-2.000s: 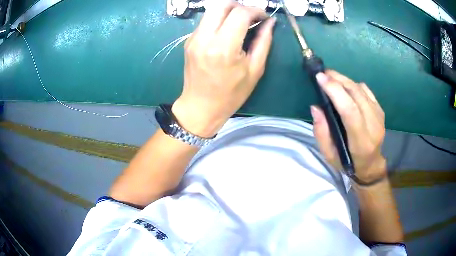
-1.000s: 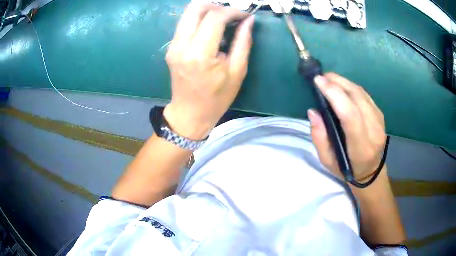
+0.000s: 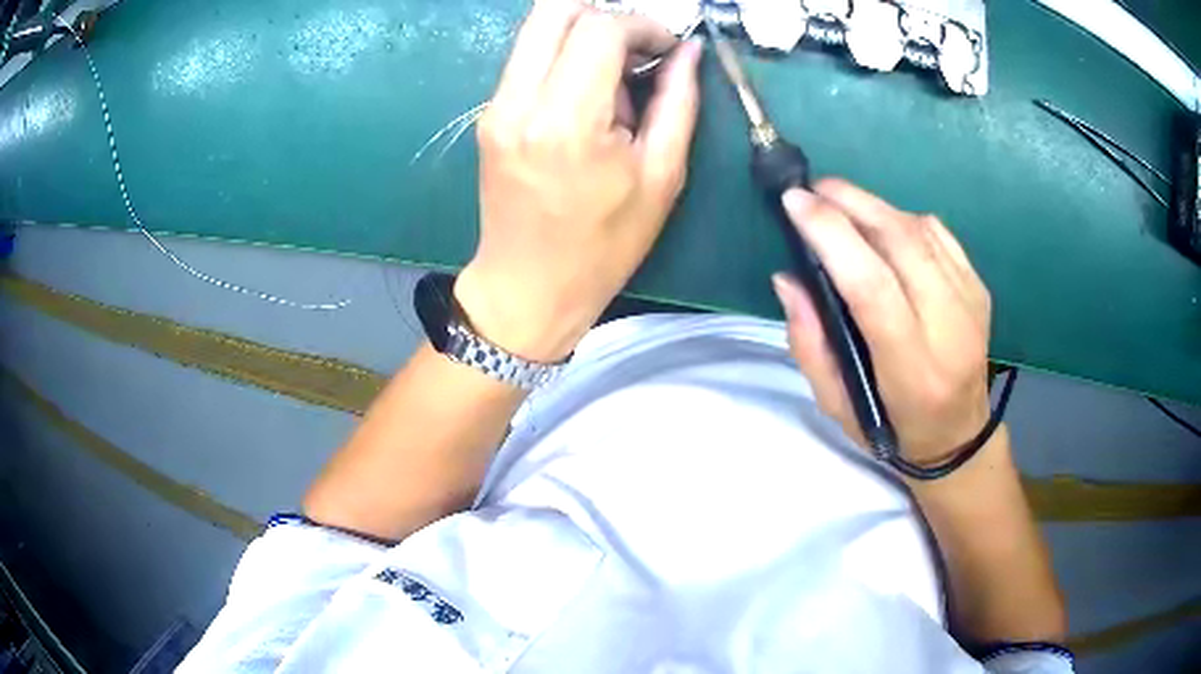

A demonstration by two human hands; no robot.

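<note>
My right hand (image 3: 902, 323) holds the soldering iron (image 3: 830, 303) like a pen, its metal shaft pointing up and left. The iron's tip is at the workpiece strip (image 3: 875, 34), a pale bar with several rounded silver-white units at the top edge of the picture. My left hand (image 3: 573, 171) is close left of the tip, thumb and fingers pinching thin solder wire (image 3: 652, 62). Loose ends of wire fan out left of that hand. My left fingers hide the strip's left part. Whether the tip touches a unit is too small to tell.
Thin dark tweezers (image 3: 1106, 148) lie on the green bench (image 3: 329, 171) at the right. A black holder (image 3: 1187, 198) is cut off by the right edge. A thin silvery wire (image 3: 121, 198) curls over the bench's front edge at the left. The iron's black cord loops by my right wrist.
The strip shows further right and lower than two seconds ago. The iron tip and right hand have shifted left along it. My left hand went left, then back right, still pinching the wire.
</note>
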